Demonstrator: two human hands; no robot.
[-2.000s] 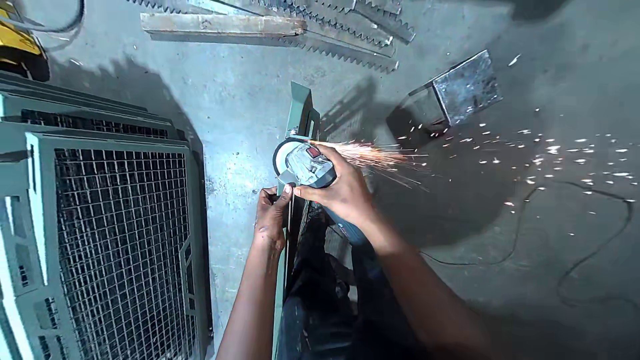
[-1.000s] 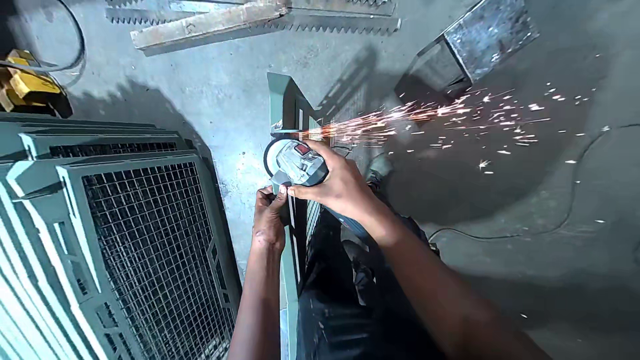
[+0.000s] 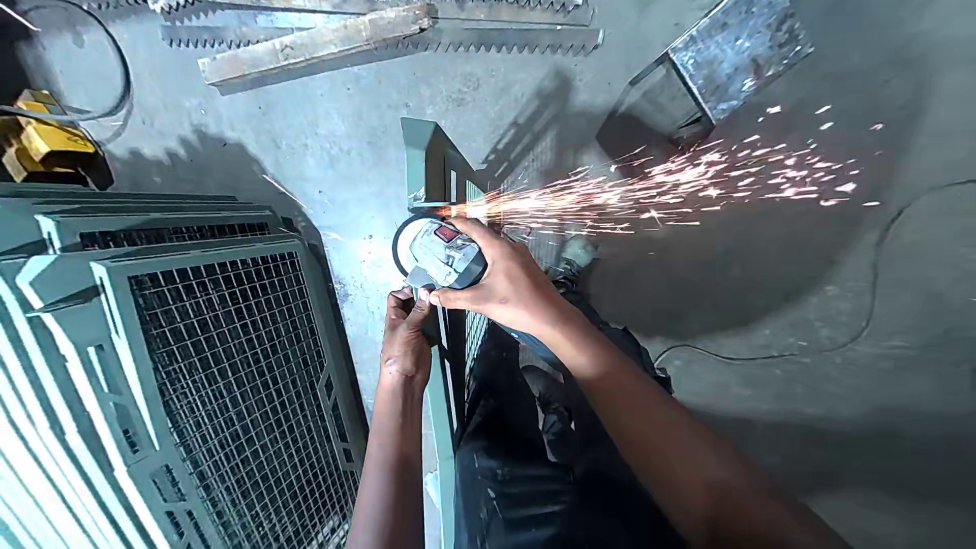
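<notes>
My right hand (image 3: 507, 286) is wrapped around an angle grinder (image 3: 446, 255) with a grey head and a dark disc. The disc meets the edge of a green-painted metal frame with mesh (image 3: 415, 164), and orange sparks (image 3: 595, 198) stream from there to the right. My left hand (image 3: 406, 343) is just below the grinder, thumb and fingers pinched at the grinder's lower side beside the frame; whether they hold its guard or the frame is hard to tell. The frame stands on edge against my legs and runs down between my forearms.
Green mesh panels (image 3: 229, 366) are stacked on the left. Toothed metal strips (image 3: 518, 42) and a square metal bar (image 3: 320, 47) lie on the floor ahead. A metal stool (image 3: 740, 57) stands at the upper right, a yellow tool (image 3: 57, 141) at the upper left. A cable (image 3: 873, 305) trails at the right.
The spark stream was spread and scattered two seconds ago and is now longer and denser. Both hands have kept their places at the grinder. The view has shifted somewhat.
</notes>
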